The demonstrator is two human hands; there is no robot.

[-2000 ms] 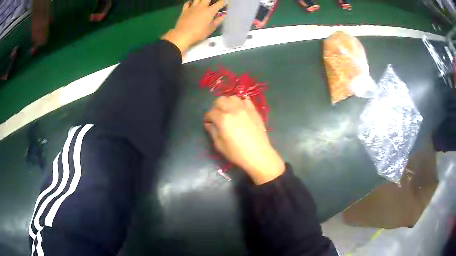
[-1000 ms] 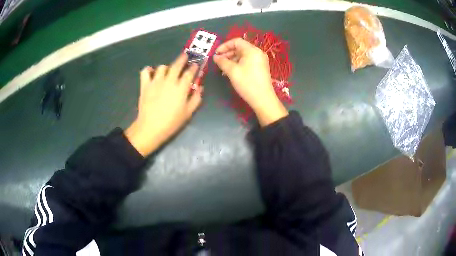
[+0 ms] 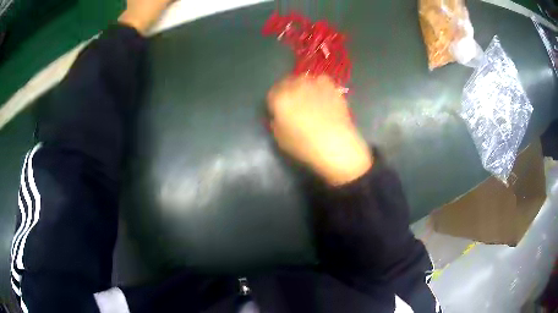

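Observation:
A loose heap of thin red side strips (image 3: pixel 318 46) lies on the dark green bench top, a few with white or silvery faces. My right hand (image 3: pixel 318 125) is at the near edge of the heap, blurred, with its fingers bunched and hidden under the hand; whether it holds a strip cannot be seen. My left hand (image 3: pixel 145 9) reaches over the pale rail at the top edge. Its fingers are cut off by the picture's edge. No phone housing shows in view.
A clear bag of orange parts (image 3: pixel 437 30) lies at the upper right. A flat, crinkled clear plastic bag (image 3: pixel 498 110) is beside it. A brown cardboard carton (image 3: pixel 489 211) stands below the right bench edge. The pale rail (image 3: pixel 208 8) and green belt (image 3: pixel 37 46) lie beyond.
My left hand has left the bench and moved up and left over the rail. The phone housing is gone from the bench. My right hand has moved down to the heap's near edge.

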